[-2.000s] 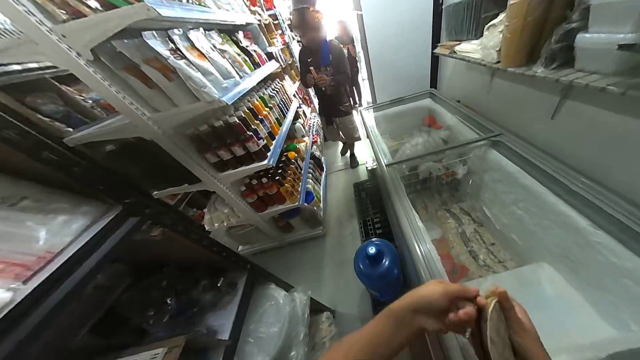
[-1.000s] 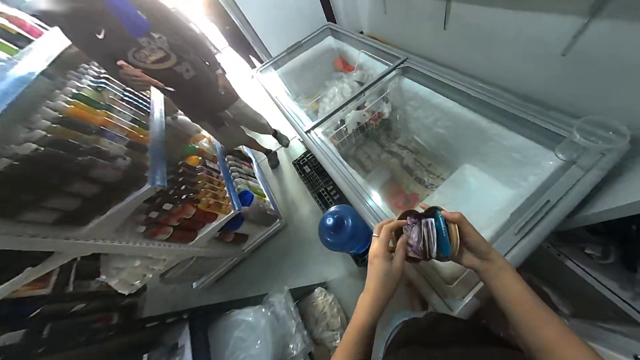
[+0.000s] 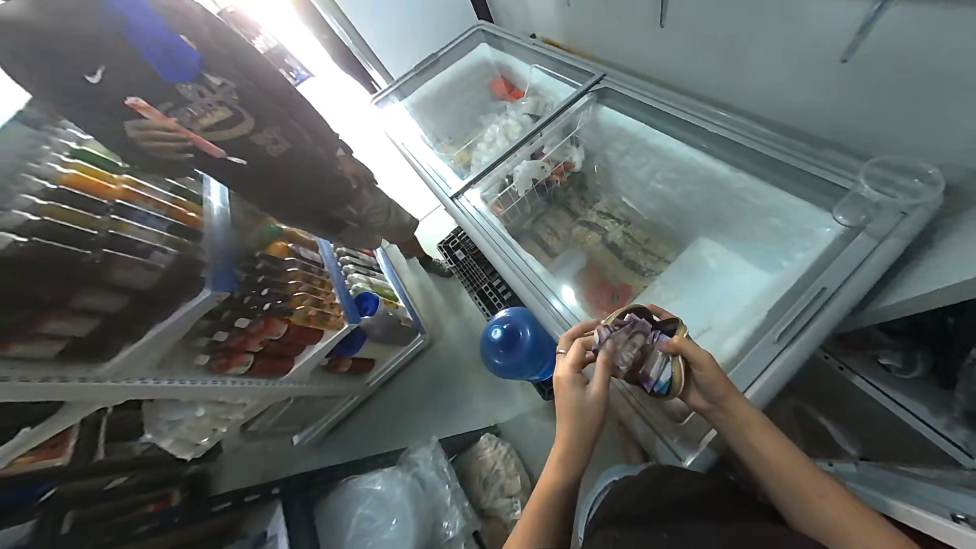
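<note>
An opened coin purse (image 3: 677, 366) stuffed with folded banknotes (image 3: 631, 345) is between my hands, over the near edge of a chest freezer (image 3: 526, 263). My left hand (image 3: 581, 370) pinches the purplish notes at the purse's left side with thumb and fingers; a ring is on one finger. My right hand (image 3: 698, 366) grips the purse's right rim, its thumb near the notes. Fish-like frozen goods (image 3: 610, 236) and a red item lie under the freezer's glass, beyond the purse.
A person (image 3: 290, 145) holding a pinkish object stands at the upper left, beside shelves of bottles (image 3: 282, 305). A blue water jug (image 3: 518, 345) and black crate (image 3: 476, 271) stand along the freezer. A clear plastic container (image 3: 900, 183) rests at the freezer's right corner. Plastic bags (image 3: 404, 496) lie below.
The person has come much closer from the doorway. My hands have spread the purse, and the banknotes now show plainly in its mouth. The view has turned and tilted down.
</note>
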